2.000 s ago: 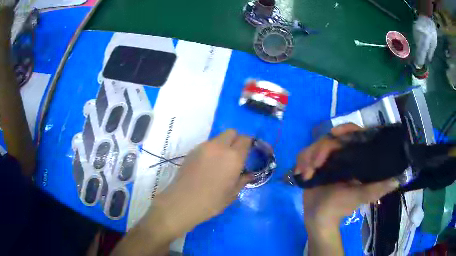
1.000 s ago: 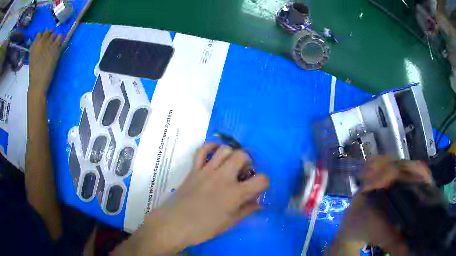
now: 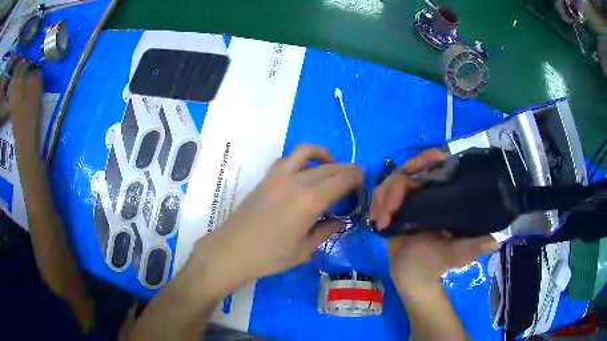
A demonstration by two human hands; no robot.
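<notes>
My left hand (image 3: 286, 213) holds a round wired unit (image 3: 346, 203) on edge, its blue-tinted middle partly hidden by my fingers. My right hand (image 3: 416, 226) grips a thick black electric screwdriver (image 3: 466, 196), whose tip end meets the right side of the unit; the exact contact is hidden. A silver cylinder with a red band (image 3: 351, 294) lies just below the unit, with thin wires running up towards it. A white lead wire (image 3: 347, 120) with a small plug stretches up from the unit over the blue printed sheet (image 3: 319, 150).
A grey-silver metal box (image 3: 526, 140) stands at the right behind the screwdriver. A round unit (image 3: 436, 30) and a grey ring (image 3: 465, 70) lie on the green belt (image 3: 266, 20). Another person's arm (image 3: 33, 153) is at the left, near a silver drum (image 3: 56, 40). A hand shows at the top right.
The screwdriver has come from the lower right to the round unit. The red-banded cylinder now rests below my left hand. The white wire has appeared above. The belt parts have shifted right.
</notes>
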